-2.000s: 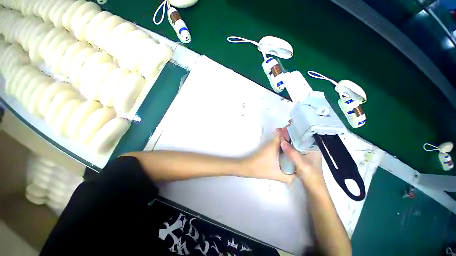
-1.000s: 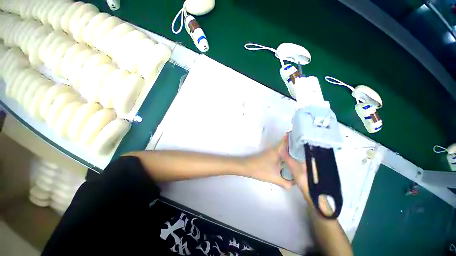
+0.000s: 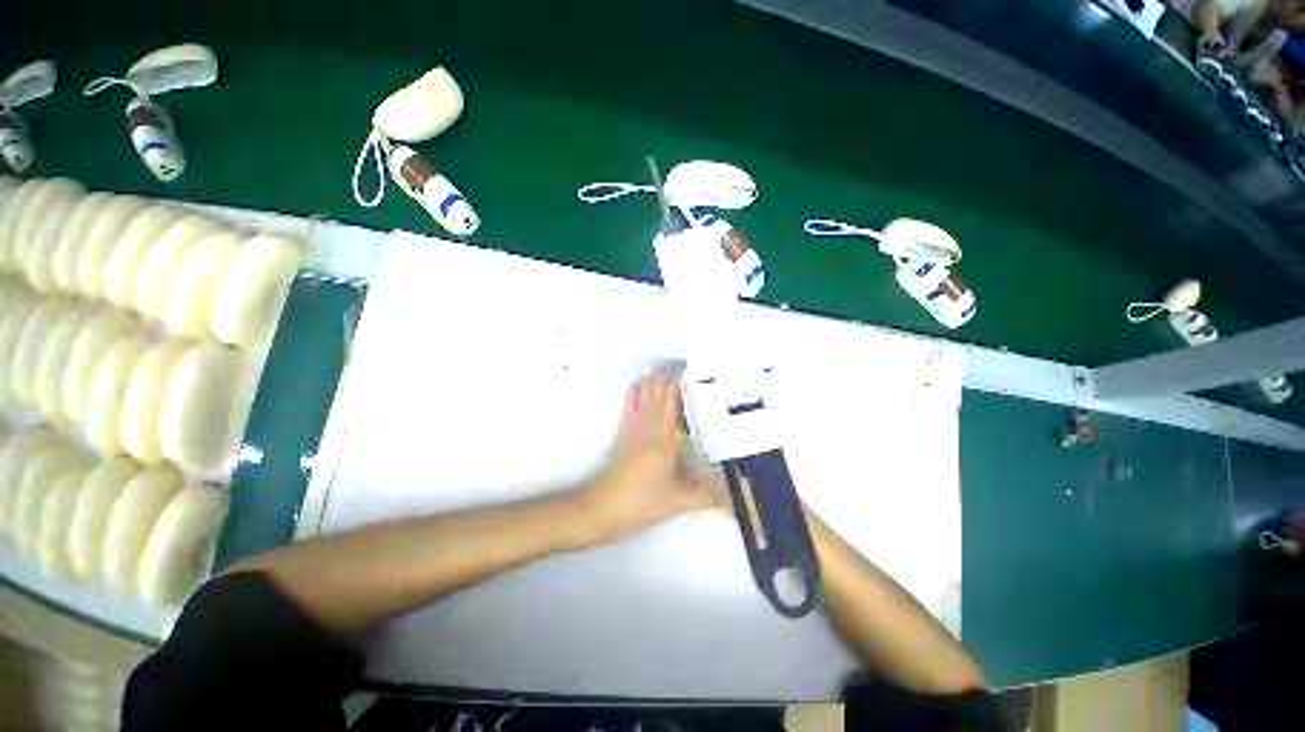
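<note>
A white tool with a boxy grey-white head (image 3: pixel 733 409) stands over the white work board (image 3: pixel 472 386). Its thin dark spike (image 3: pixel 657 189) points to the belt. A black slotted lever (image 3: pixel 773 536) with a rounded end points towards me. My left hand (image 3: pixel 651 458) is at the left side of the head, fingers pointing up and close together; its grip is unclear. My right hand is mostly hidden behind the head and lever; only its wrist and forearm show clearly. The grey rounded part under the head cannot be seen.
Cream ovals (image 3: pixel 186 408) stand on edge in three rows at left. The green belt (image 3: pixel 544 107) carries spaced cream domed parts (image 3: pixel 422 105) with cord loops and printed cylinders (image 3: pixel 432 188). A metal rail (image 3: pixel 1202 355) crosses at right. Part of a person shows at top right.
The view has swung, so the board and cream rows sit further left. The lever now covers more of my right hand, and the grey rounded part has gone from sight. My left fingers look straighter.
</note>
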